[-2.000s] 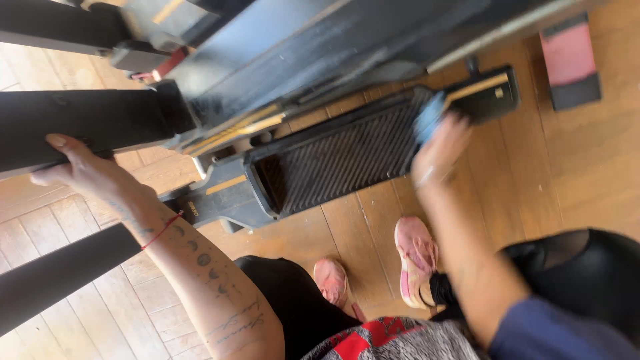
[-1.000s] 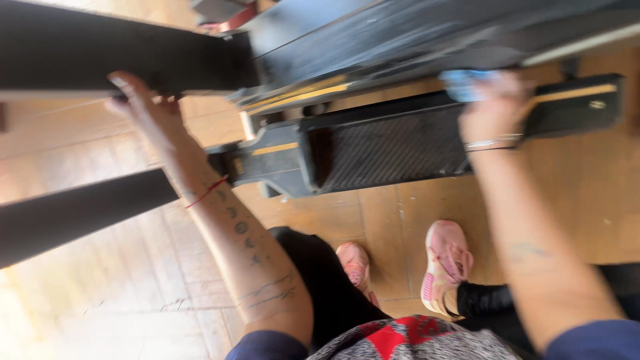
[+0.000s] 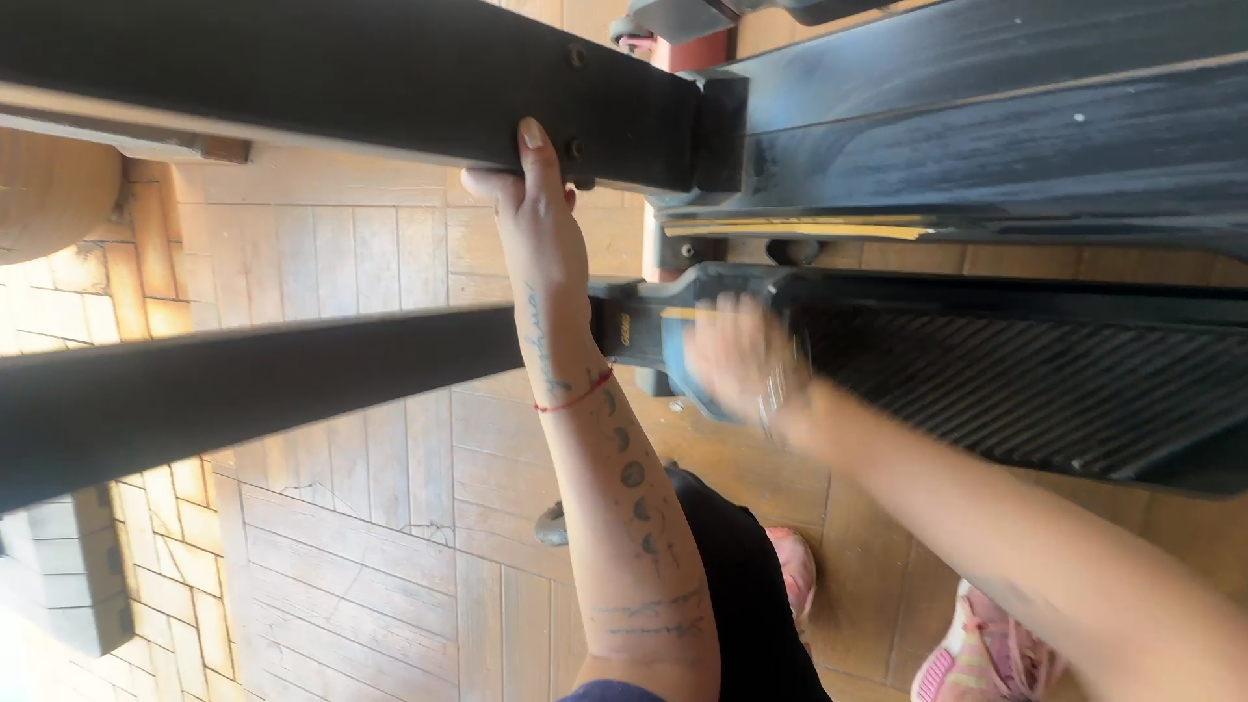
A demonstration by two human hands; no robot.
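My left hand [image 3: 541, 214] rests against the lower edge of a thick black upright beam [image 3: 390, 88], thumb on its face; the other fingers are mostly hidden. My right hand [image 3: 746, 356], blurred, presses a blue cloth [image 3: 687, 366] on the left end of a black foot pedal arm [image 3: 634, 327]. A ribbed black footplate [image 3: 994, 380] lies just right of that hand. Above it runs a long black machine cover [image 3: 975, 156] with pale smears and a yellow stripe [image 3: 799, 230].
A second black bar [image 3: 263, 380] slants in from the left to the pedal arm. My pink shoes [image 3: 990, 648] stand on the wooden floor [image 3: 341, 546] below the footplate. A pale block-like object [image 3: 68, 575] sits at lower left, and a round wooden object [image 3: 54, 195] at upper left.
My right hand has moved with the blue cloth from the right end of the footplate to the pedal arm's left end. My left hand stays at the upright beam. The view has shifted left.
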